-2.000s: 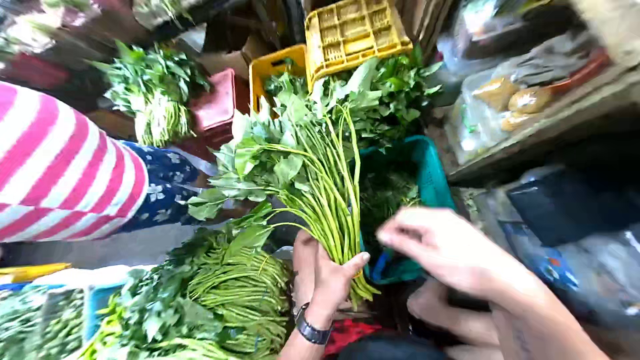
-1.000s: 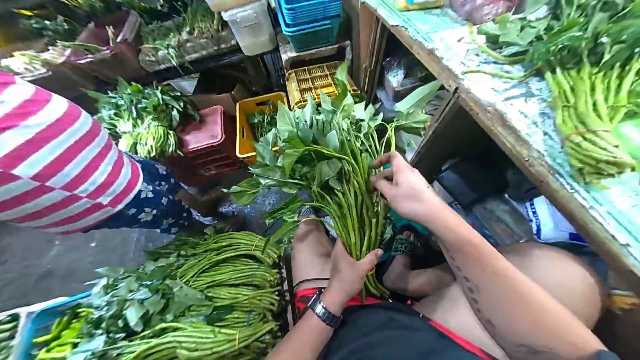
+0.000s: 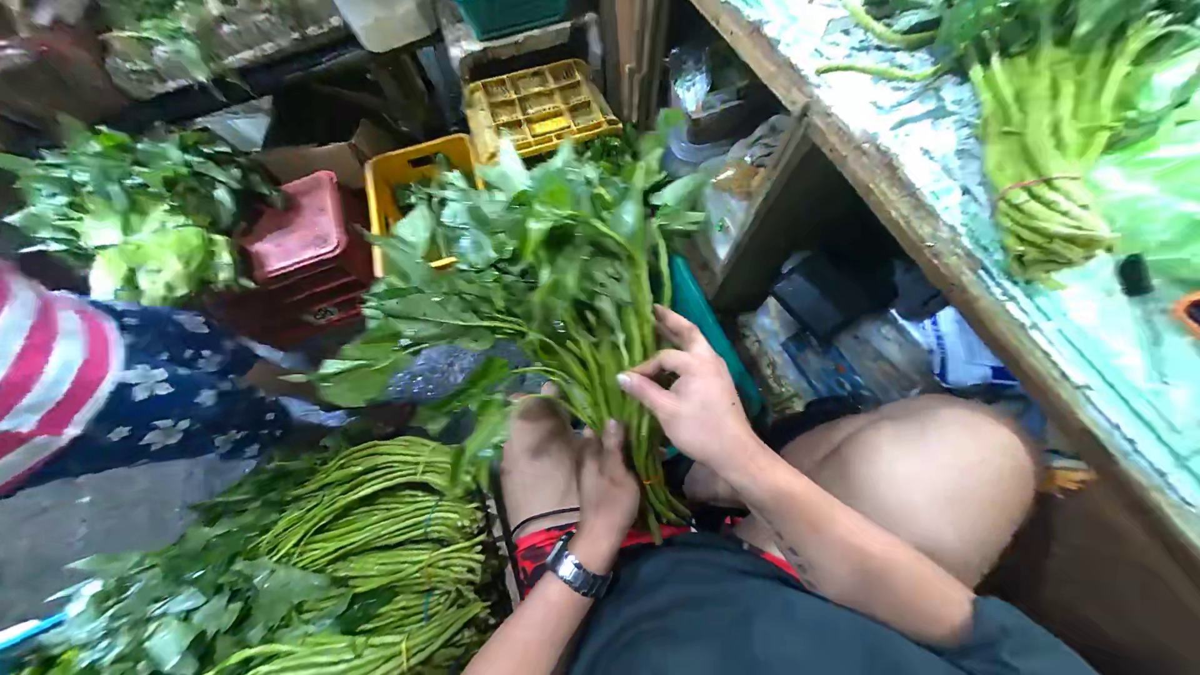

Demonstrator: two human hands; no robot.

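Observation:
A bunch of leafy greens with long green stems (image 3: 600,356) stands over my lap, its leaves pointing away from me. My left hand (image 3: 607,478), with a metal watch on the wrist, is wrapped around the lower stems. What look like thin bands circle the stem ends. At the right side of the bunch, my right hand (image 3: 689,389) has its thumb and fingertips against the stems; whether it pinches one is unclear. Bundled greens with long stems (image 3: 394,544) lie in a pile at the lower left, near my left forearm.
A wooden counter (image 3: 900,197) on the right bears another tied bunch of greens (image 3: 1050,159). Ahead are a yellow crate (image 3: 375,202), a red crate (image 3: 305,234) and a teal tub (image 3: 708,328), partly hidden. A person in striped and flowered clothing (image 3: 178,384) stands at the left.
My right hand was off the bunch two seconds ago and now touches its stems. It sits lower on the stems than one second ago. The view has shifted.

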